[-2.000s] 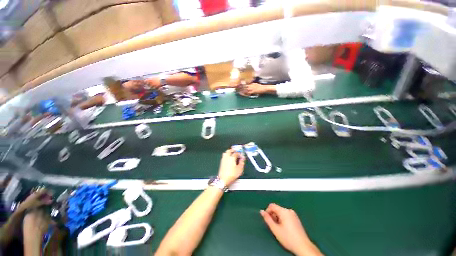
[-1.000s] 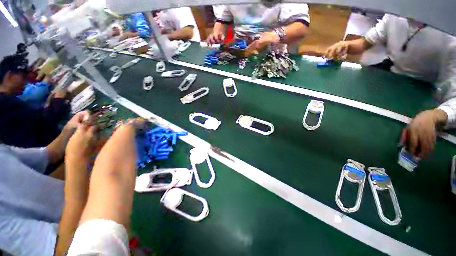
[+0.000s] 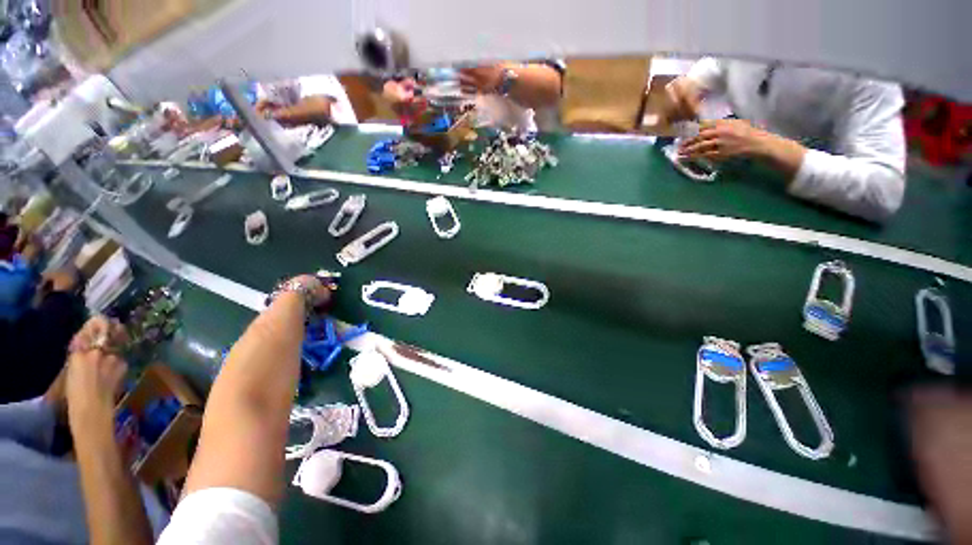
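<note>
My left hand reaches from the lower left over the near rail, beside and partly above a pile of blue battery cells; its fingers are small and blurred, and their hold cannot be told. A blurred skin-coloured shape, apparently my right hand, is cut off by the right edge. White empty housings lie right of and below the blue pile. Two filled housings with blue bands lie side by side on the green lane near the rail.
Whitish rails bound the green lane, where more empty housings lie scattered. Filled housings lie farther right. Across, a person's hands hold a housing. At left, another person's hands are near a cardboard box.
The view has swung left since the oldest frame. My left hand has gone from the filled housings to the blue pile. The person opposite has drawn a hand back from the lane.
</note>
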